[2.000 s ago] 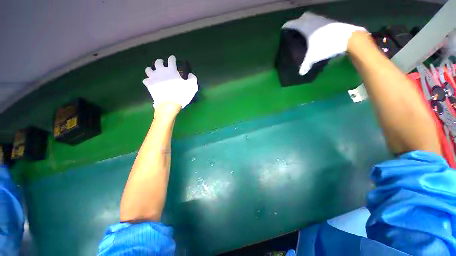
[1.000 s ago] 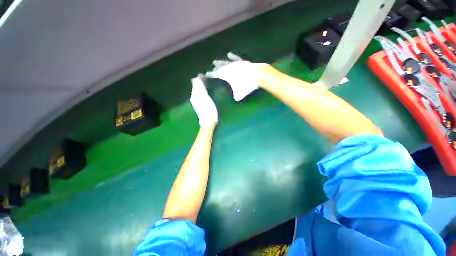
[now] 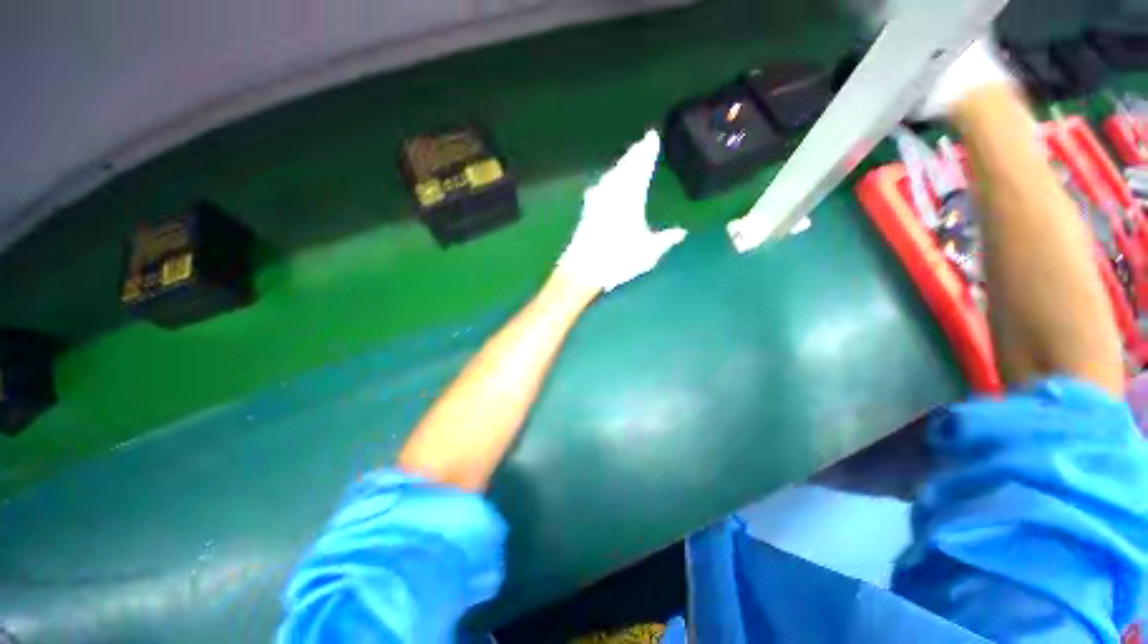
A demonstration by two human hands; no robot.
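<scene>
My left hand (image 3: 617,227), in a white glove, is spread with thumb and fingers apart and holds nothing. It is over the near edge of the belt, just left of an open black box (image 3: 723,141) with a small orange glint inside. My right hand (image 3: 967,78), also gloved, reaches past the slanting post at the upper right. It is blurred and partly behind the post, so its fingers and any hold are hidden. A closed black box with gold print (image 3: 461,184) stands on the belt left of my left hand.
More closed black boxes (image 3: 189,264) stand on the green belt (image 3: 327,283) at left. A slanting pale post (image 3: 846,120) meets the worktop (image 3: 705,365) at right. A red tray (image 3: 925,258) with watches is beyond it. Other dark boxes are behind the post.
My hands were close together over the belt and are now apart. My right hand has moved up and right past the post. My left hand has opened beside the open box.
</scene>
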